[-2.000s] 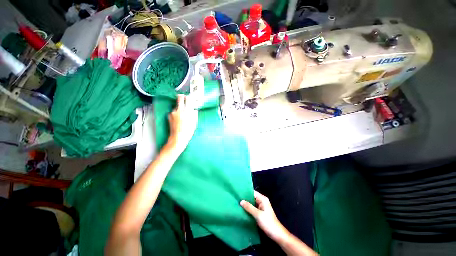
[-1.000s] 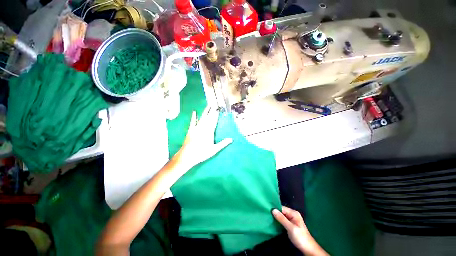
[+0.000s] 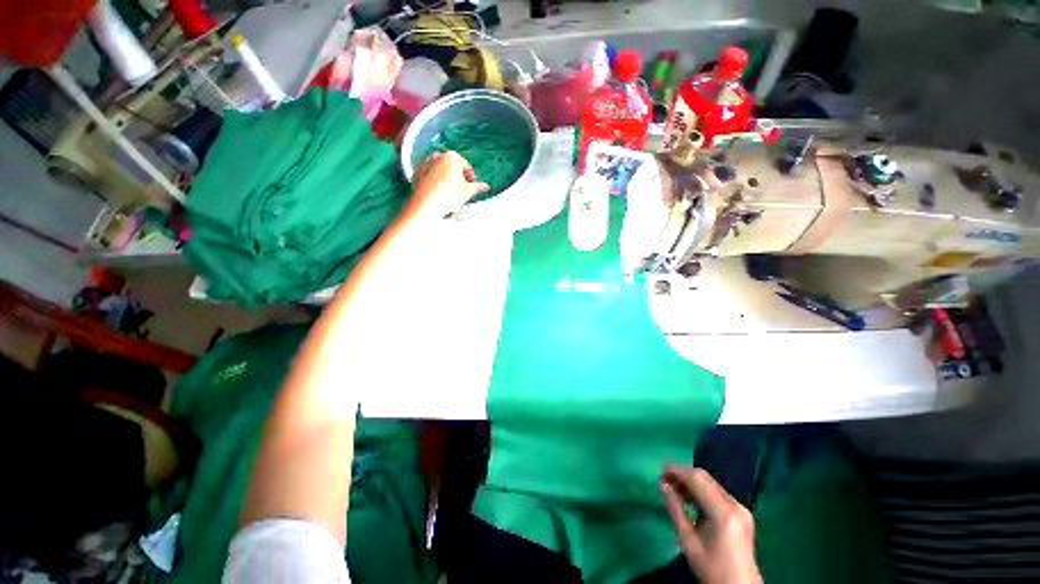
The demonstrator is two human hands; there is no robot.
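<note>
A green cloth panel (image 3: 582, 376) lies across the white table, runs back under the left end of the sewing machine head (image 3: 787, 200), and hangs over the front edge. My left hand (image 3: 447, 183) is at the near rim of the grey metal bowl (image 3: 528, 123), fingers bent together over it. Small green pieces (image 3: 485, 148) lie in the bowl; whether my fingers hold one cannot be told. My right hand (image 3: 713, 527) is beside the hanging cloth's lower right part, thumb and fingers slightly apart, with no cloth visibly gripped.
A heap of green cloth (image 3: 291, 194) lies left of the bowl. Red-capped bottles (image 3: 616, 108) stand behind the machine. A lamp (image 3: 588, 211) is above the cloth. Dark snips (image 3: 821, 306) lie on the bed, small red and black boxes (image 3: 958, 342) at its right.
My left hand has left the cloth and moved up and left to the bowl. My right hand has let go of the cloth edge. The camera view has shifted; the cloth lies straighter.
</note>
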